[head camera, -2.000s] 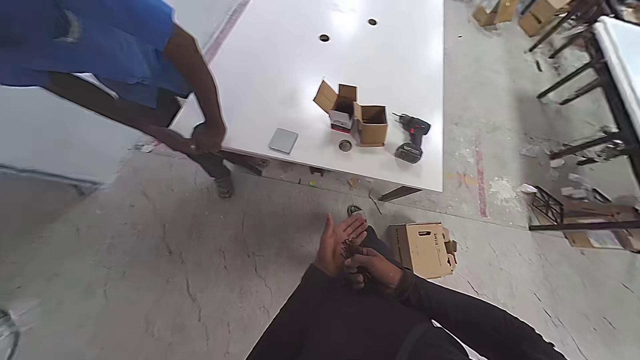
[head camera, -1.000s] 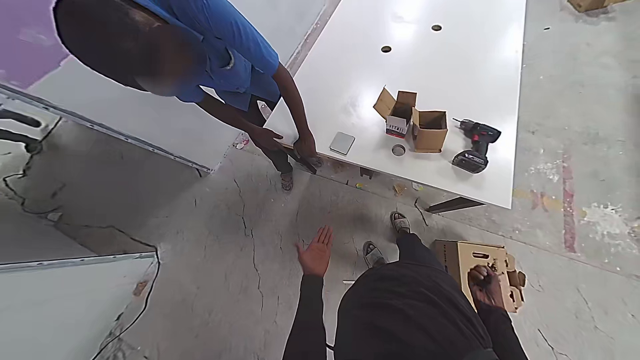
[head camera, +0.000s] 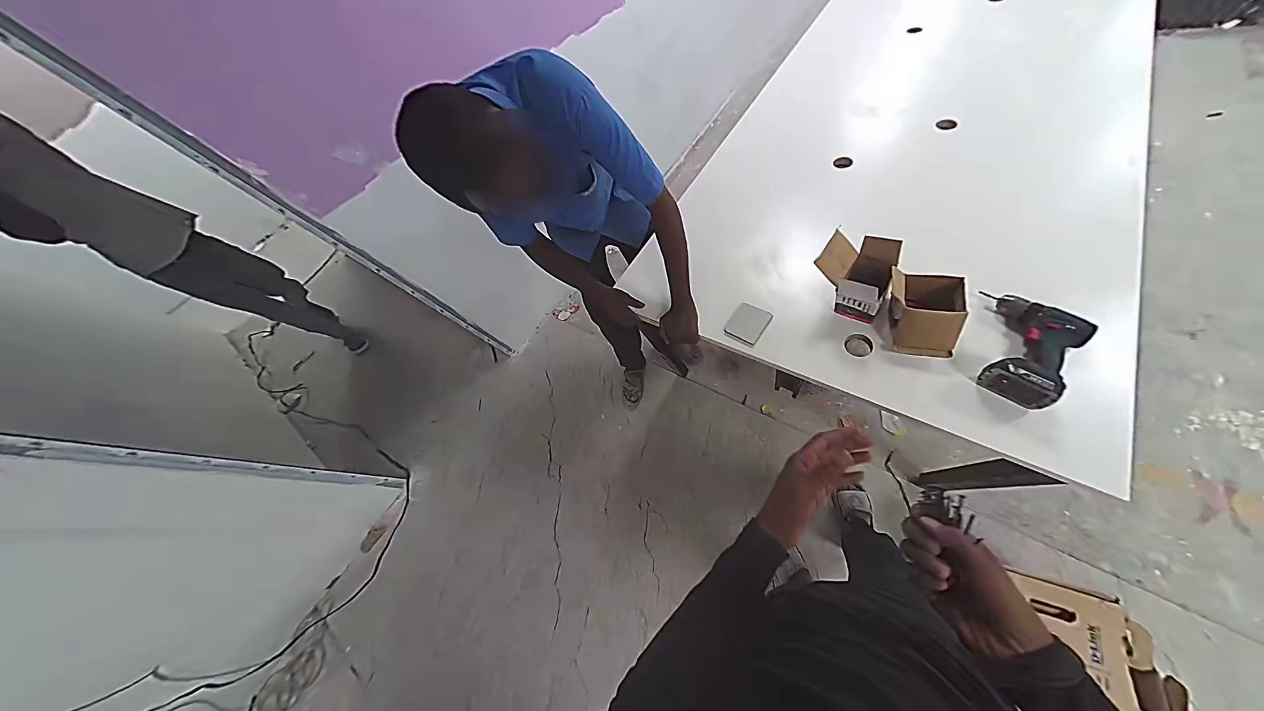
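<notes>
My left hand (head camera: 815, 481) is raised near the front edge of the white table (head camera: 997, 197), with nothing visible in it and its fingers apart. In my right hand (head camera: 963, 568) is a small bunch of dark screws (head camera: 945, 506), gripped at the fingertips. On the table stand two small open cardboard boxes (head camera: 928, 314) (head camera: 869, 276), side by side. A black cordless drill (head camera: 1042, 348) lies to their right, and a flat grey plate (head camera: 748, 324) lies to their left near the edge.
A person in a blue shirt (head camera: 592, 138) leans at the table's left corner. Another person (head camera: 178, 232) stands beyond a partition at far left. A cardboard carton (head camera: 1071, 632) lies on the floor by my right arm. Black cables (head camera: 370, 583) run along the floor at left.
My hands were together over the screws two seconds ago, then moved apart; my right hand was over the floor carton one second ago and is now in front of me. The view has swung left.
</notes>
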